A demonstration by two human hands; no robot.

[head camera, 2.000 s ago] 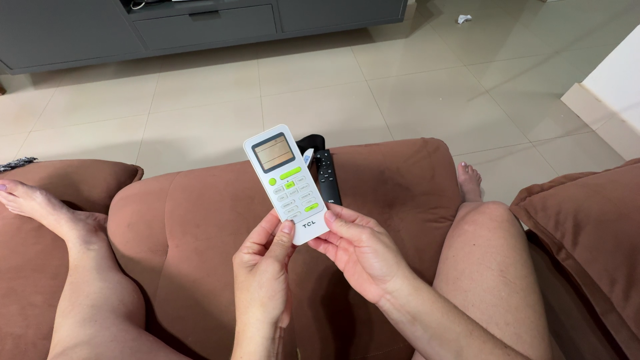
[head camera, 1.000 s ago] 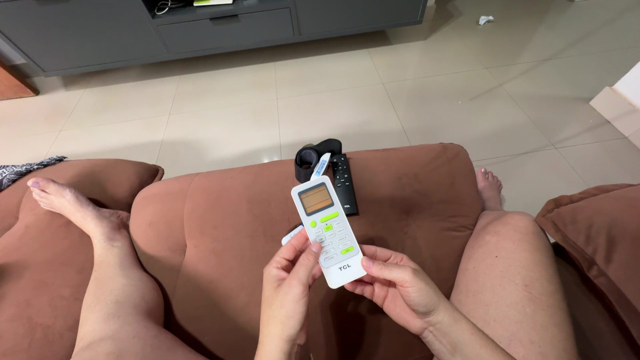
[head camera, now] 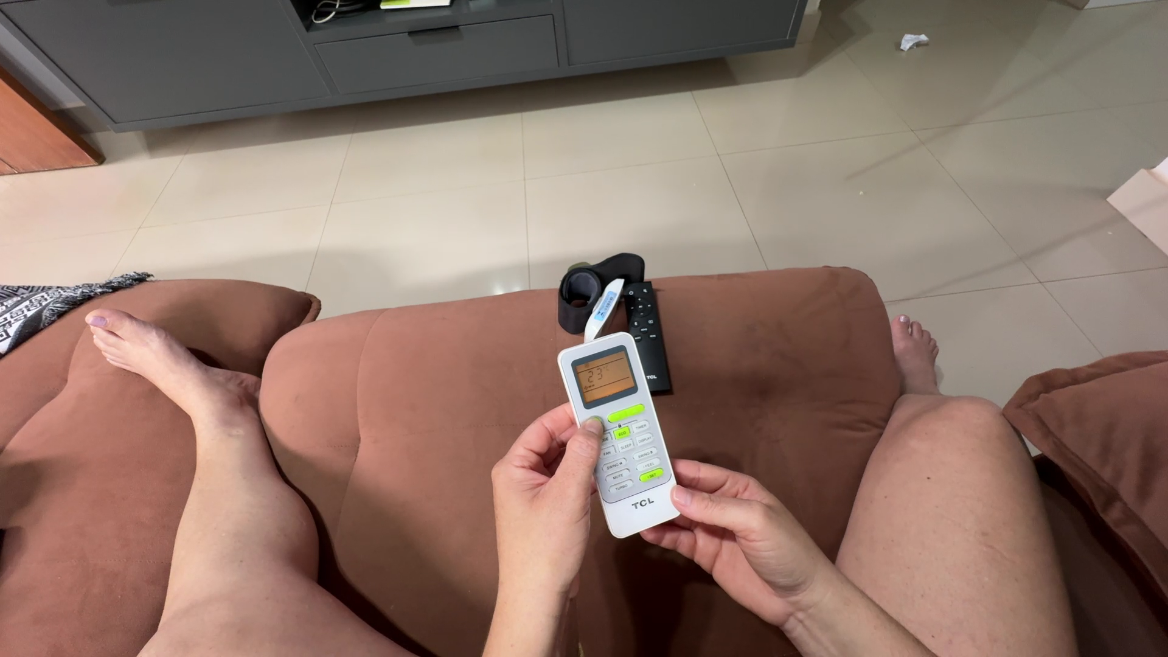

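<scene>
A white TCL air-conditioner remote control (head camera: 642,504) is held between my hands, its orange-lit display upward and showing 23. My left hand (head camera: 552,497) grips its left edge, the thumb on a button just below the display. With thumb and fingers, my right hand (head camera: 744,534) pinches the lower right edge. Just beyond, on the brown sofa seat, lies a black TCL remote control (head camera: 650,338). Beside it are a white pen-like object with a blue label (head camera: 603,310), its lower end hidden by the white remote, and a black curled strap-like object (head camera: 578,306).
The brown sofa (head camera: 438,401) extends under and around my legs, with a brown cushion (head camera: 1109,438) at right and a patterned fringed blanket (head camera: 36,310) at left. Past the tiled floor (head camera: 620,201) stands a grey cabinet (head camera: 438,59). A crumpled white scrap (head camera: 912,42) lies on the floor.
My left thumb has moved up the remote from its lower end to a button below the display. The display, greyish two seconds ago, is now lit orange.
</scene>
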